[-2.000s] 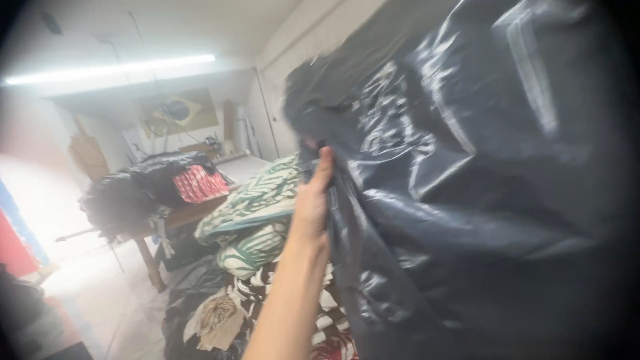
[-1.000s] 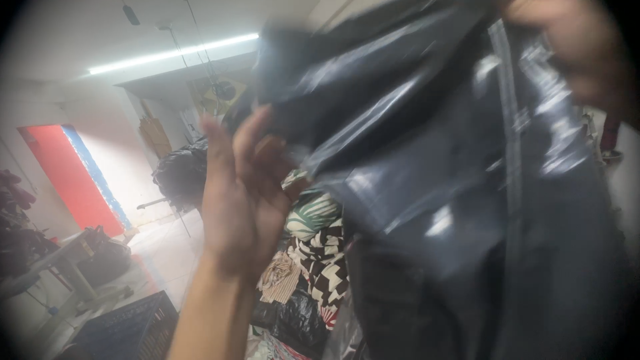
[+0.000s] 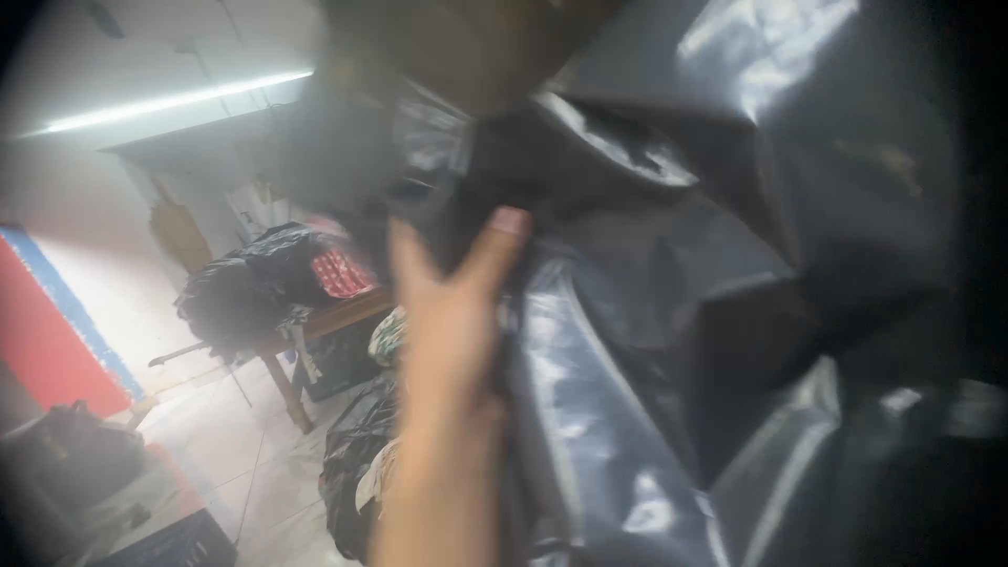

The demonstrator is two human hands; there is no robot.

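A large black plastic bag (image 3: 630,315) fills the middle and right of the head view, creased and shiny. My left hand (image 3: 457,291) reaches up against its left part, thumb and a finger spread on the plastic; the other fingers are hidden or blurred, so whether it grips the bag cannot be told. My right hand cannot be made out; the bag covers that side. Left of the bag, a patterned green and white fabric (image 3: 387,337) shows partly behind my wrist.
A wooden table (image 3: 346,311) holds a black plastic bundle (image 3: 248,283) and a red and white cloth (image 3: 342,273). Below, another black plastic bag (image 3: 358,465) lies near beige fabric (image 3: 376,476). A dark crate (image 3: 177,543) stands at the lower left, on tiled floor (image 3: 252,457).
My left hand, held apart from the bag a second ago, is now up against it. The right hand, seen at the upper right then, is no longer visible. The bag covers more of the view.
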